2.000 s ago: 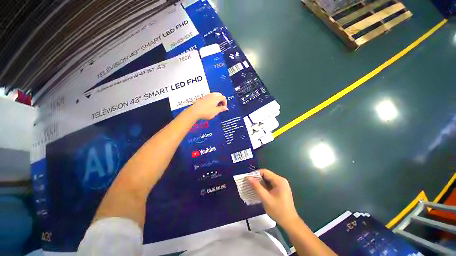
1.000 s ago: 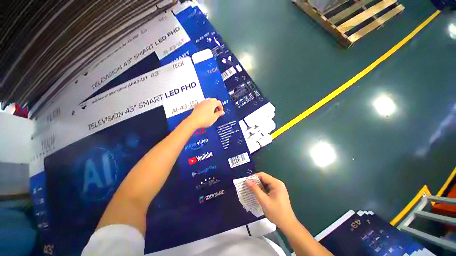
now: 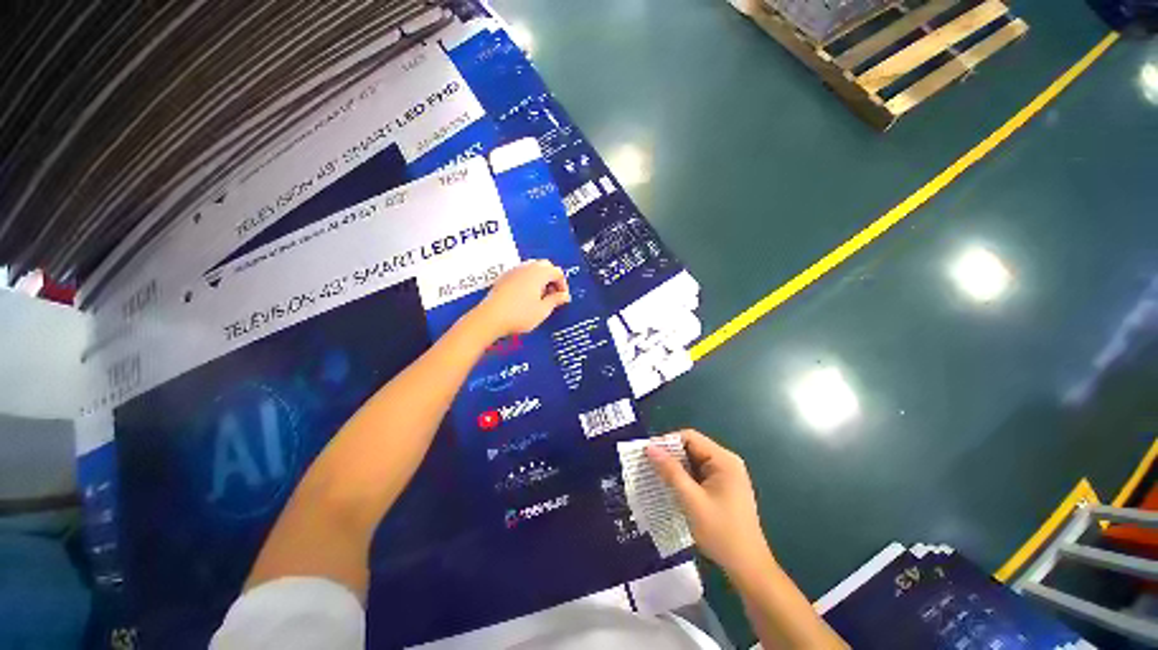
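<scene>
A flattened TV carton (image 3: 343,444), dark blue and white with an "AI" picture, lies flat in front of me, partly over another like it. My left hand (image 3: 530,297) rests on its blue side panel, above the block of small print, with fingertips curled together; whether a small label is between them cannot be seen. My right hand (image 3: 709,489) holds a white label sheet (image 3: 657,503) with rows of small print between thumb and fingers, at the carton's right edge below the barcode.
A tall carton stack (image 3: 191,114) of brown edges stands at the upper left. White carton flaps (image 3: 658,340) stick out on the right. Leaning cartons (image 3: 933,603) are at the lower right, by a grey metal railing (image 3: 1092,559). A wooden pallet (image 3: 908,64) stands beyond on the green floor.
My right hand and the label sheet have shifted slightly right, and the sheet hangs more upright. My left hand stays at nearly the same place on the side panel.
</scene>
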